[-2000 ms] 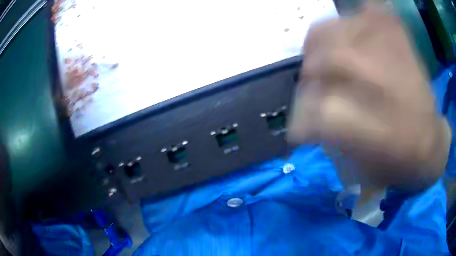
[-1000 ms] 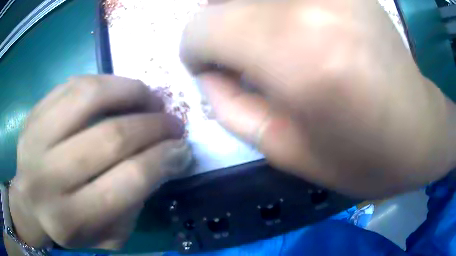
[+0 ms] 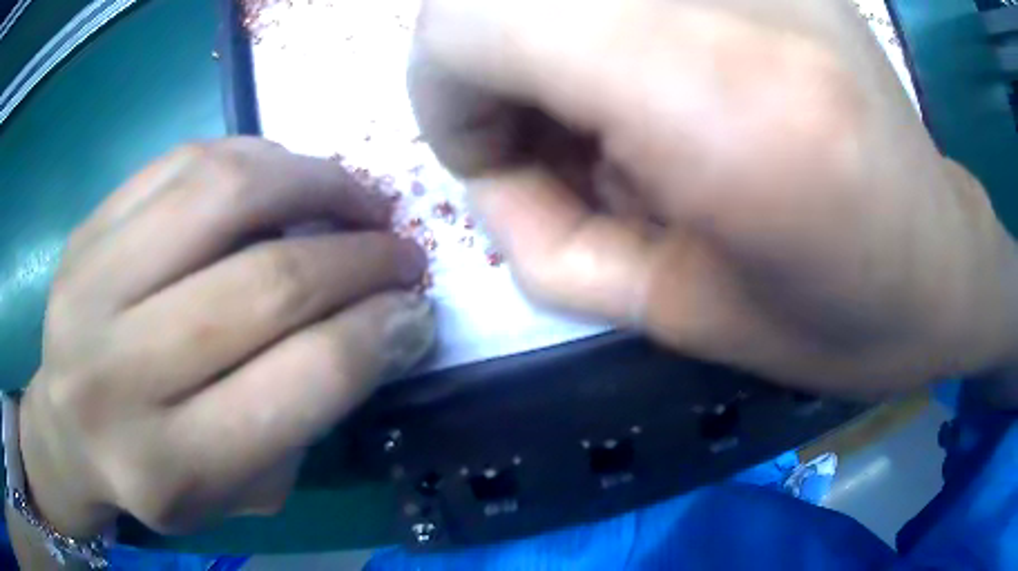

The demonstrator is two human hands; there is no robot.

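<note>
Small copper-coloured parts lie scattered on the white tray liner, between my two hands. My left hand rests at the tray's left side with bent fingers, its fingertips at the parts. My right hand is over the middle and right of the tray, fingers curled, slightly blurred. Whether either hand holds a part cannot be told. The dark carrier fixture lies along the tray's front edge, with small square openings and shiny metal spots at its left end. My right hand hides part of the tray.
The tray's black rim runs up the left side. More copper specks lie at the upper left. The glossy green bench surrounds the tray, with silver rails at the upper left. Blue work clothes are below the fixture.
Over two seconds, my left hand has come into view at the tray and my right hand has moved left over it. In the last second, parts beside my right fingertips have become more visible.
</note>
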